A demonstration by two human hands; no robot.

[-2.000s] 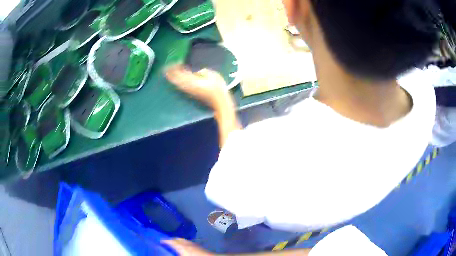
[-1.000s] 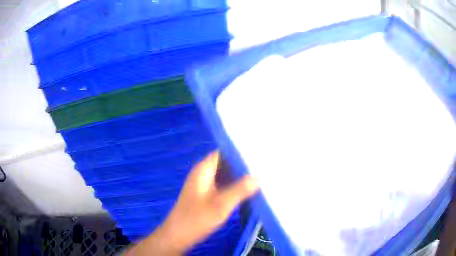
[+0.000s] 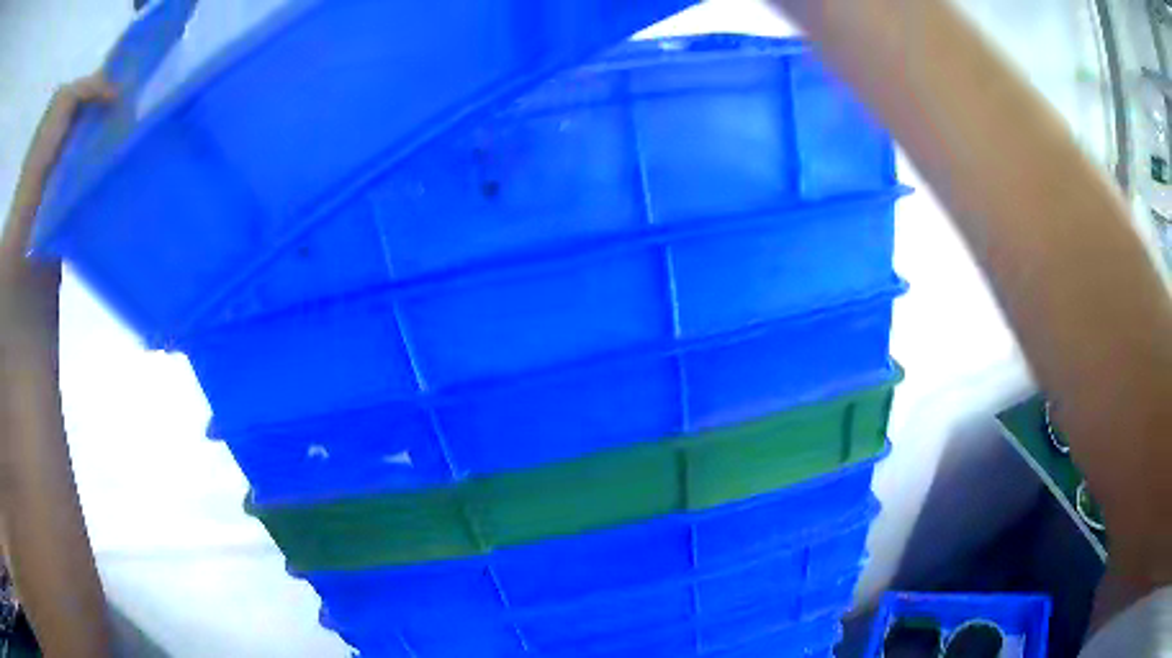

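Note:
A blue crate (image 3: 373, 116) is tilted above a tall stack of blue crates (image 3: 553, 309) with one green crate (image 3: 591, 491) in it. My left hand (image 3: 88, 97) holds the raised crate's left rim at the upper left. A pale surface shows inside that crate. My right arm reaches up across the right side, and my right hand is cut off by the top edge.
At the lower right, a blue crate (image 3: 1038, 623) on a low level holds dark round-edged pieces. Beside it is the edge of a green-topped bench (image 3: 1028, 437) with pale-rimmed pieces. A pale wall (image 3: 142, 476) is behind the stack.
The view has turned from the bench and seated person to the crate stack. The blue crate has moved from the right to above the stack, and both my arms are now raised.

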